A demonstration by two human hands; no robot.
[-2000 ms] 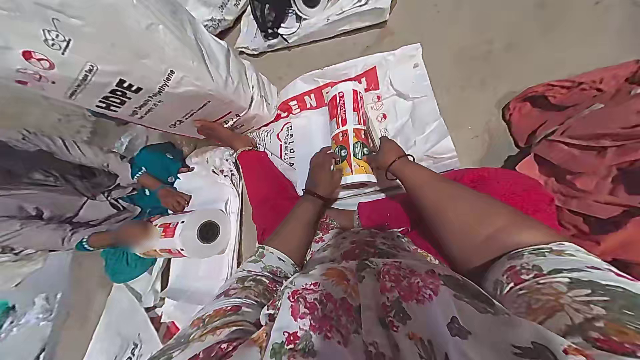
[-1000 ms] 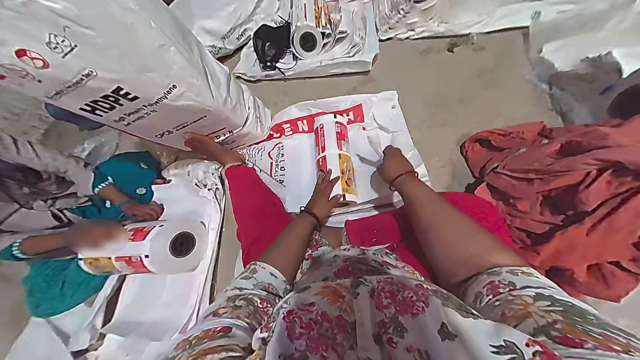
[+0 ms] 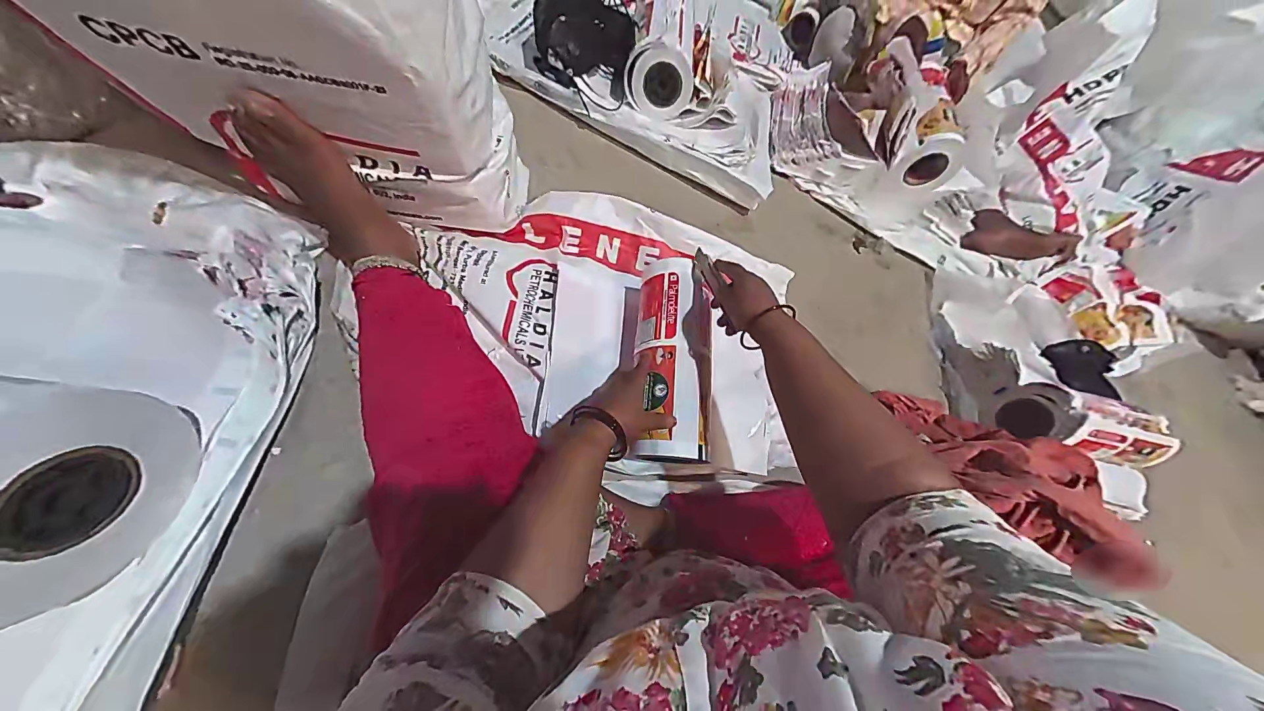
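Observation:
A roll of printed label film [image 3: 664, 331], red, yellow and white, lies on a flattened white woven plastic sack [image 3: 583, 281] with red and black print. My left hand [image 3: 634, 400] rests on the near left side of the roll, its fingers spread along the print. To the right of the roll's far end, my right hand [image 3: 739, 294] is closed on a thin, flat, greyish piece that points away from me; whether it is a blade or a strip of film cannot be told. The roll's underside is hidden.
A large filled white sack [image 3: 425, 59] stands at the back left, with a bare foot [image 3: 296, 148] against it. A large white roll [image 3: 109, 434] lies at the left edge. More rolls [image 3: 664, 81] sit on sacks behind. Crumpled red cloth [image 3: 1027, 484] lies at right.
Two seconds ago both my hands were on the roll's near end. My right hand has left it and moved to its far right side. The view has shifted to the right.

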